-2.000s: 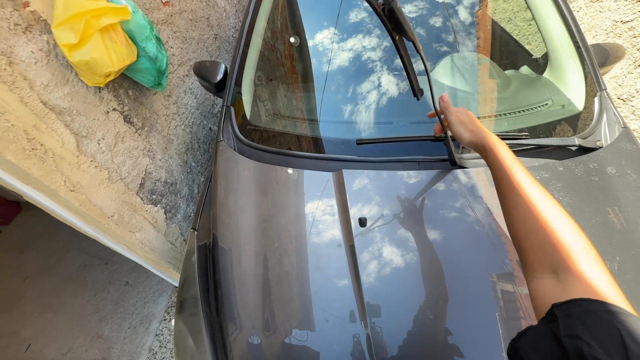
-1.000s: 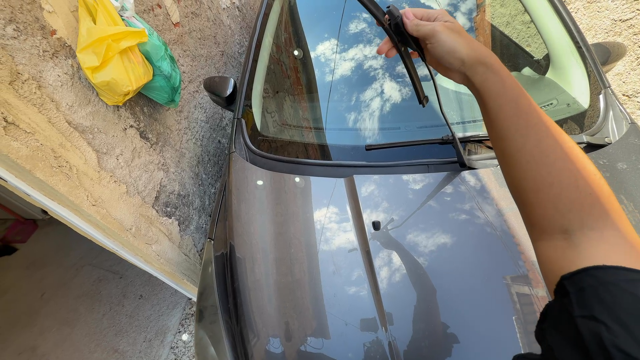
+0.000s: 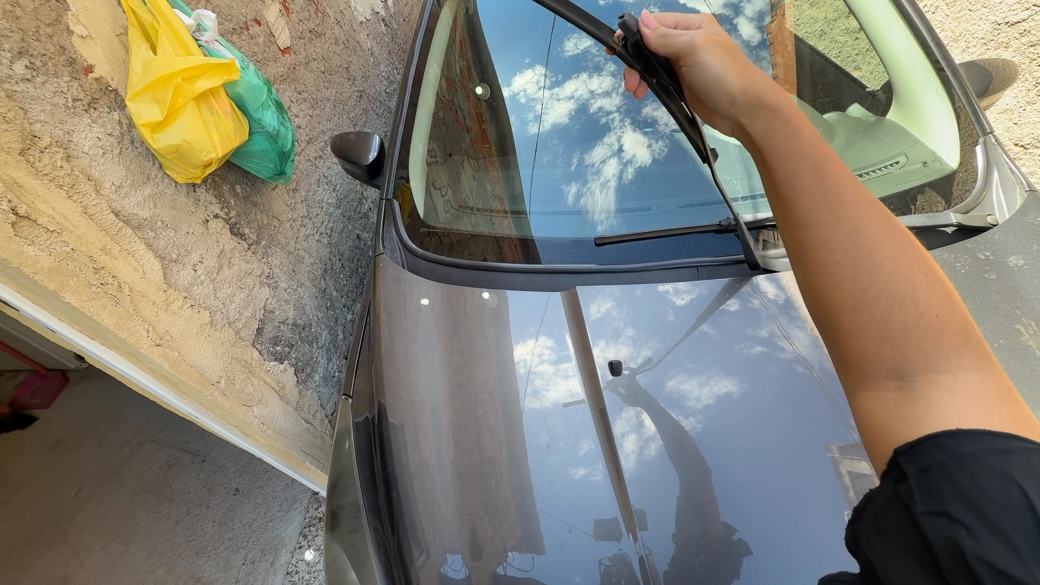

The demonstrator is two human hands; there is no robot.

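Observation:
My right hand [image 3: 700, 67] grips the black windshield wiper blade where it joins the raised wiper arm [image 3: 725, 195]. The wiper blade [image 3: 587, 22] slants away from the glass, its upper end cut off by the top of the view. Behind it is the car's windshield [image 3: 504, 195], which reflects sky and clouds. A second wiper blade [image 3: 662, 234] lies along the lower edge of the glass, partly hidden by my forearm. Below spreads the dark hood [image 3: 455, 390], with a small black washer nozzle [image 3: 615, 368] on it. My left hand is out of view.
A side mirror [image 3: 358, 157] sticks out at the car's left, near a rough plastered wall [image 3: 268, 244]. Yellow [image 3: 185, 106] and green [image 3: 264, 122] plastic bags hang on that wall. At lower left, a white-edged doorway [image 3: 187, 402] opens onto a concrete floor [image 3: 154, 487].
My right hand has moved up from the lower part of the raised wiper arm to the blade's joint, which it now grips.

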